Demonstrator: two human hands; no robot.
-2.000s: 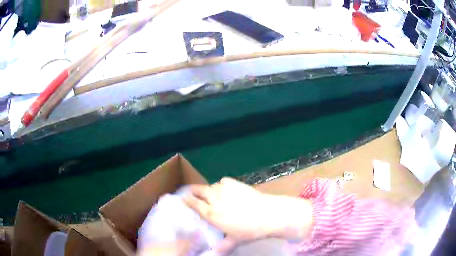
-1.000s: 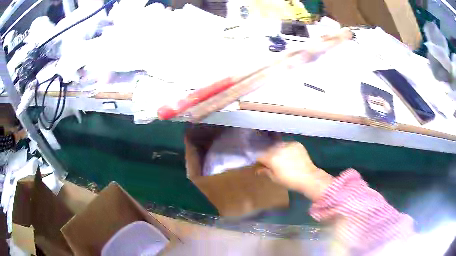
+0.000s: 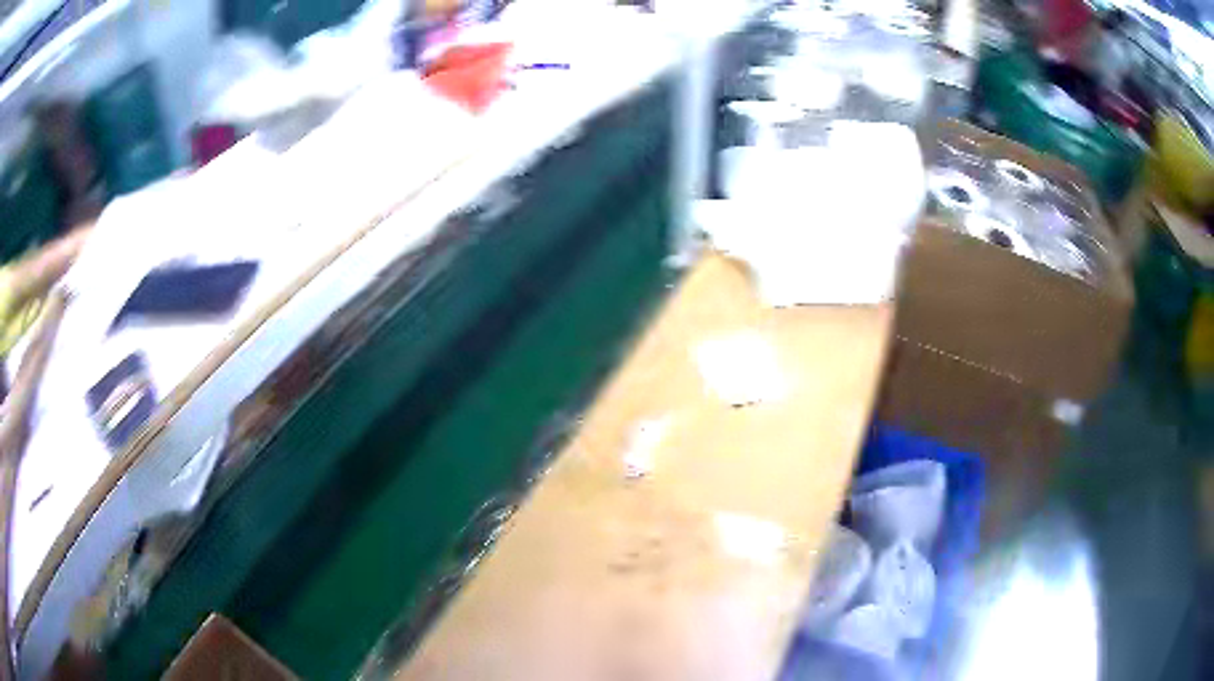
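Observation:
Neither of my hands shows clearly in the blurred head view. The tan bench (image 3: 666, 532) lies nearest in front of me. A small white leaflet (image 3: 739, 367) and a small white item (image 3: 647, 446), perhaps a cable, lie on it. Another whitish patch, blurred, is at the right edge. White foam sheets (image 3: 832, 220) stand at the bench's far end. A brown carton corner (image 3: 224, 652) is cut off by the bottom edge at the left; its inside is hidden.
The green conveyor (image 3: 466, 399) runs along the bench's left side. A large master carton (image 3: 1005, 299) holding clear units stands at right. Below it is a blue bin (image 3: 961, 506) with translucent bags. A white worktable (image 3: 300, 173) holds a flat black rectangle (image 3: 187, 290) and an orange-red tray (image 3: 469, 75).
The view has swung right. My hand at the carton on the conveyor has left the picture, and that carton no longer shows clearly. The master carton and blue bin have come into view.

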